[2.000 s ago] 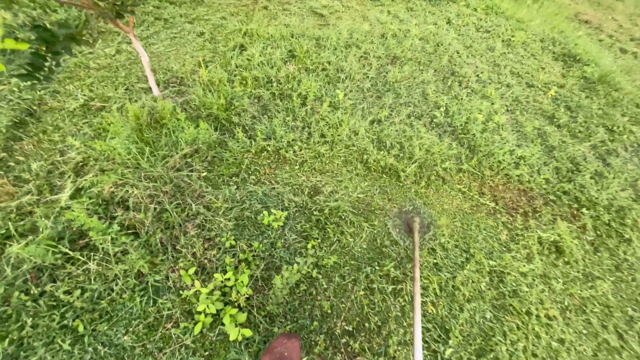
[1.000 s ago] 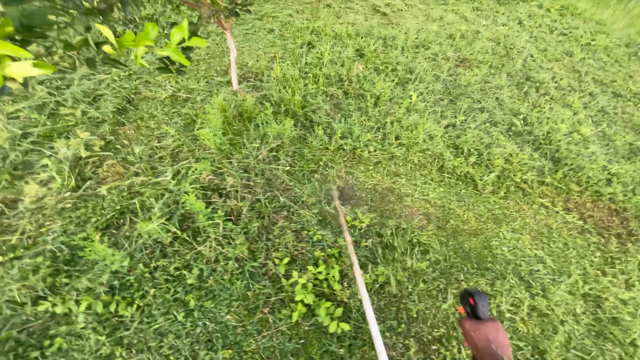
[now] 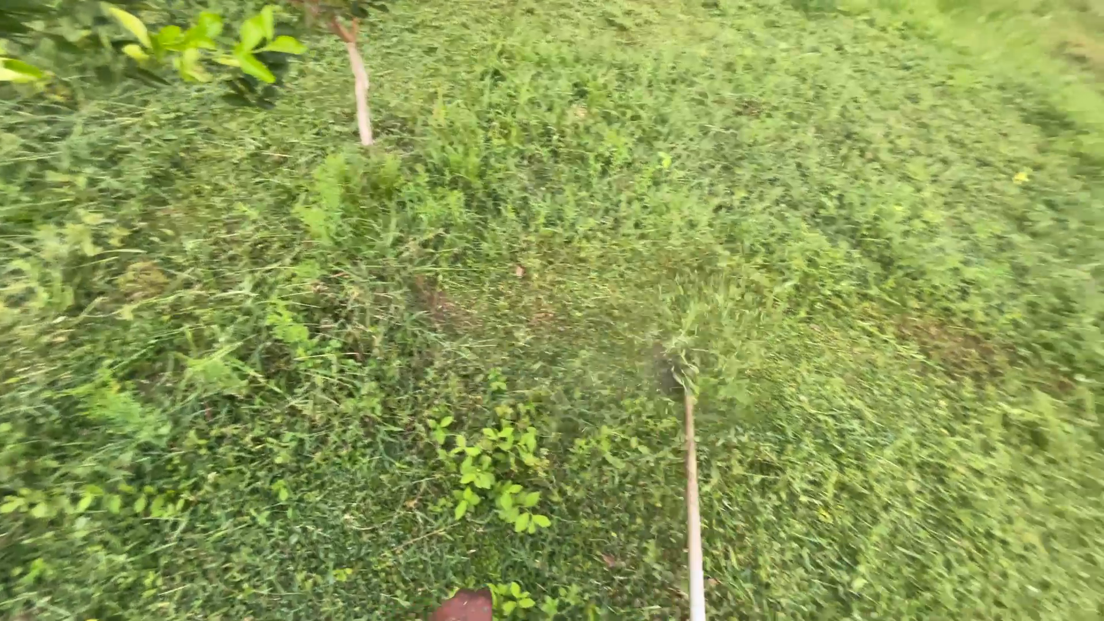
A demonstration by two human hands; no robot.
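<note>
The long, pale shaft of a brush cutter or string trimmer [image 3: 693,509] comes up from the bottom edge, right of the middle. Its dark, blurred cutting head [image 3: 671,371] is down in the grass, with loose blades of grass thrown up around it. At the bottom edge, left of the shaft, a reddish-brown rounded shape [image 3: 466,605] shows; whether it is part of my left hand or the toe of a boot I cannot tell. My right hand is out of view, and so is the handle of the tool.
A slim tree trunk [image 3: 360,95] stands at the upper left, beside bright leaves on a branch [image 3: 207,43]. A small broad-leaved plant [image 3: 492,474] grows left of the shaft. Grass and weeds cover the ground, with a brownish patch [image 3: 949,341] at the right.
The cutting head has swung right since one second ago. The hand with a black and orange control, seen at the lower right then, has left the view.
</note>
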